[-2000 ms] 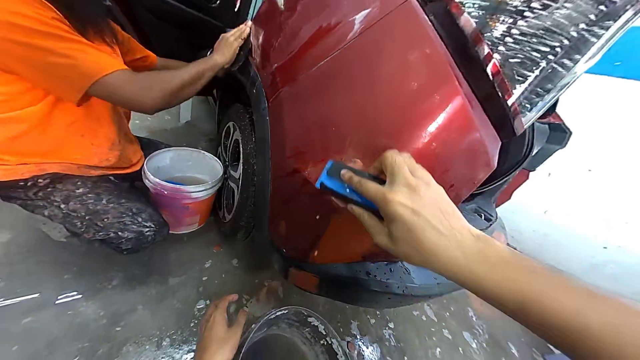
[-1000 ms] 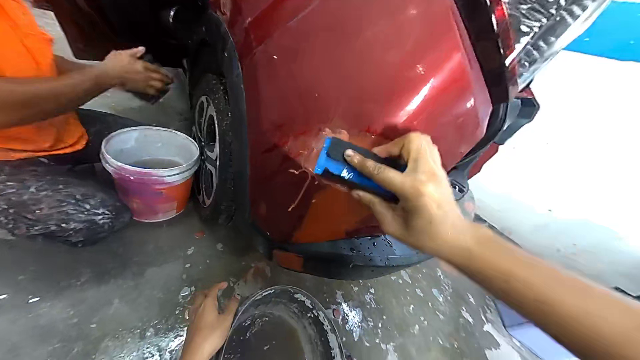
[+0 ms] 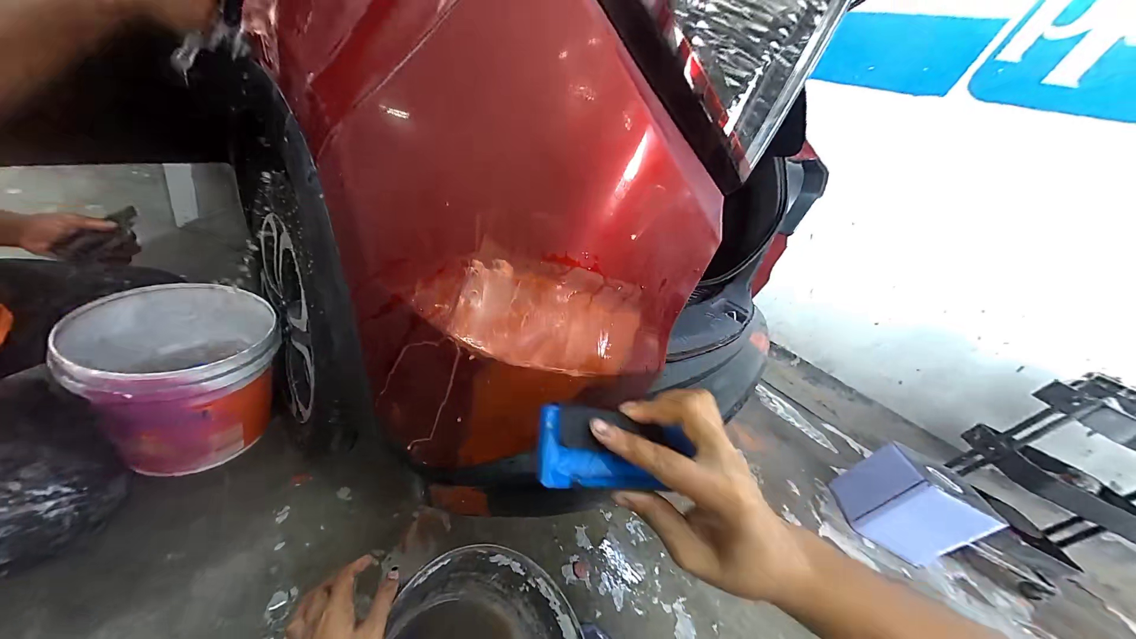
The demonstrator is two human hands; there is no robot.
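My right hand [image 3: 710, 497] grips a blue and black sanding block [image 3: 595, 448] near the lower edge of a wet red car body panel [image 3: 506, 160]. Above the block is a pale orange, glossy patch [image 3: 541, 319] on that panel, with a darker orange area under it and thin wet runs at its left. My left hand [image 3: 346, 603] is at the bottom, fingers spread, beside the rim of a round dark tub [image 3: 541, 577] of murky water. Whether the fingers touch the rim, I cannot tell.
A paint-stained bucket [image 3: 177, 382] of water stands at the left by the car wheel [image 3: 288, 311]. Behind it, a co-worker's hand [image 3: 67, 235] holds a dark object; another blurred arm [image 3: 98, 44] is at the upper left. A pale box [image 3: 919, 506] lies near a metal frame [image 3: 1056, 444] at right.
My right hand has moved down with the sanding block, off the orange patch it partly covered. The co-worker's arms have moved. The view has shifted.
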